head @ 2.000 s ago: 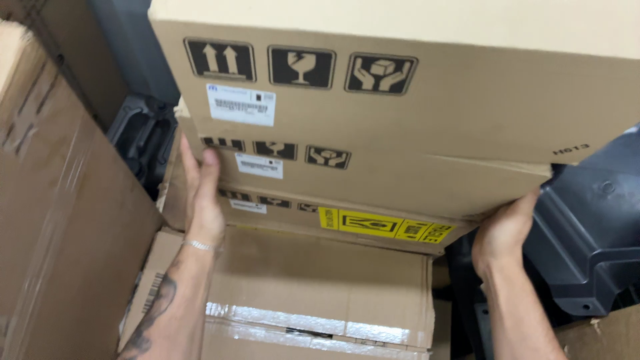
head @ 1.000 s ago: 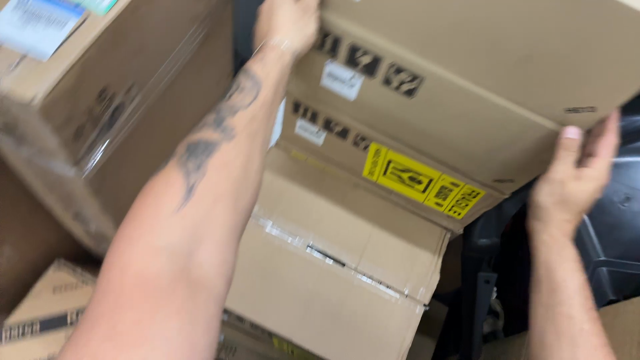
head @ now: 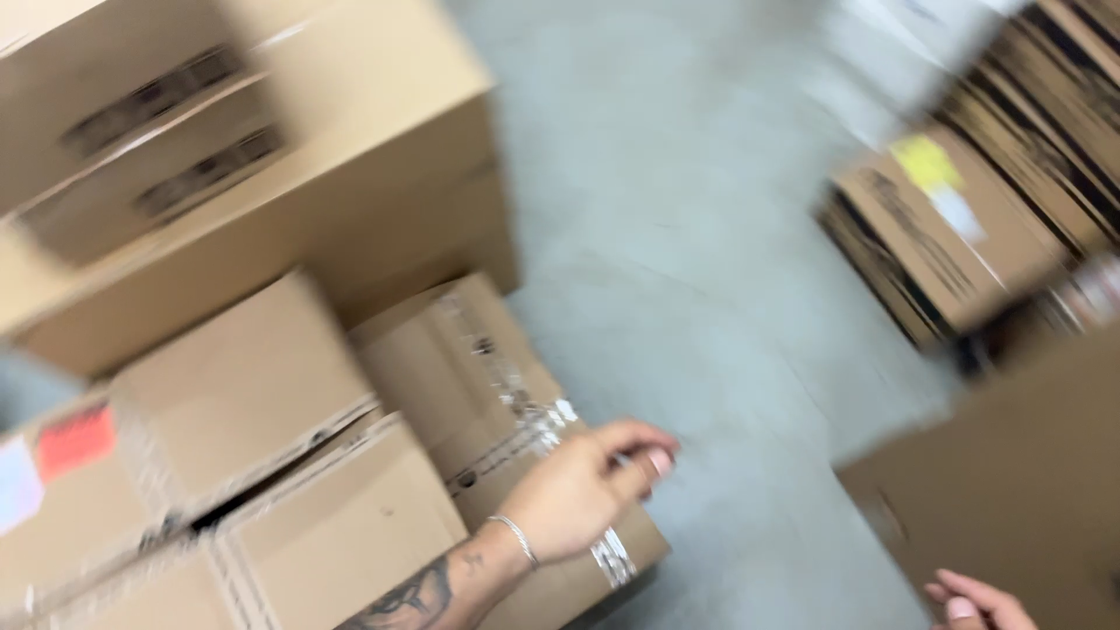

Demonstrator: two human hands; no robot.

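My left hand (head: 591, 490), with a bracelet at the wrist and a tattooed forearm, hangs over a taped cardboard box (head: 560, 569) near the lower middle. Its fingers are loosely curled, with nothing seen between them; whether it touches the box I cannot tell. Only the fingers of my right hand (head: 976, 604) show at the bottom right edge, in front of a large brown cardboard box (head: 1015, 455). No held thing is visible there. Left of my left hand lie more taped cardboard boxes (head: 350, 525), one with a red label (head: 77, 440). The picture is blurred.
Large cardboard boxes (head: 411, 175) stand at the upper left, with smaller printed ones (head: 149, 131) on top. At the upper right are stacked boxes, one with a yellow label (head: 927, 164), and white wrapped material (head: 884, 52). Grey floor (head: 682, 245) shows between the groups.
The view has swung to other boxes and floor. Both hands were on the stacked fragile-marked cartons before; now those cartons are out of sight and neither hand visibly grips anything.
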